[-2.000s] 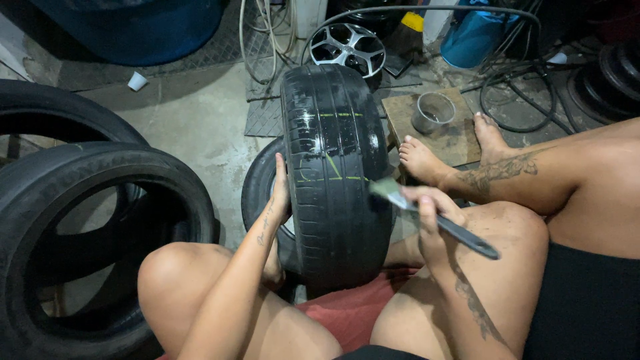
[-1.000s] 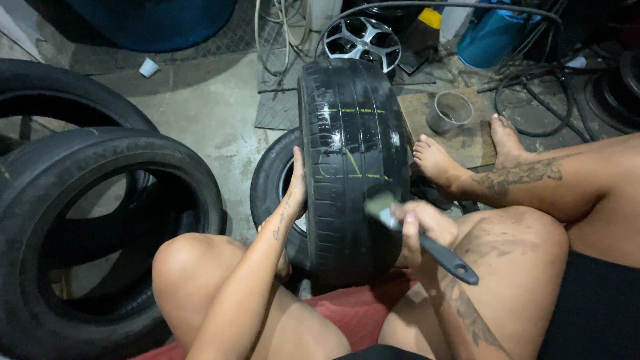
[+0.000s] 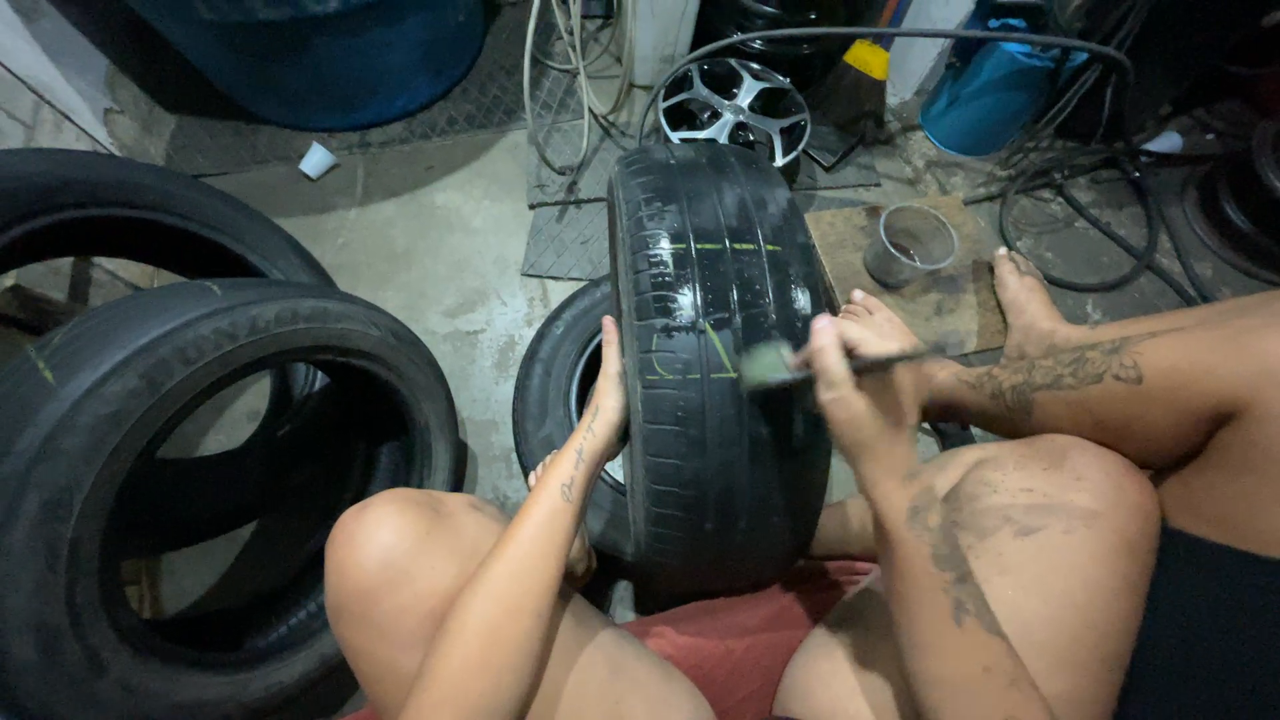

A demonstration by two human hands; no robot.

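A black car tire [image 3: 700, 460] stands upright between my knees, with yellow marks across its tread. The upper tread looks wet and glossy; the lower part is duller. My left hand [image 3: 607, 390] rests flat against the left sidewall, holding nothing. In my right hand [image 3: 865, 390] is a paintbrush [image 3: 770, 364], its pale bristles at the right half of the tread near the yellow marks; brush and fingers are blurred. Behind the upright tire another tire [image 3: 545, 400] lies on the floor. A clear plastic tub [image 3: 910, 246] with a little dark liquid stands on a wooden board [image 3: 965, 300].
Large tires [image 3: 400, 380] are at the left. Beyond lie a white plastic cup [image 3: 317, 160], a blue tub [image 3: 400, 60], an alloy wheel rim [image 3: 735, 105], a teal container [image 3: 975, 110] and hoses [image 3: 1150, 240]. Another person's bare leg [image 3: 1180, 370] extends in from the right.
My right hand has moved the brush upward along the tread, and its handle has swung from slanting down to nearly level. My left hand stays against the sidewall.
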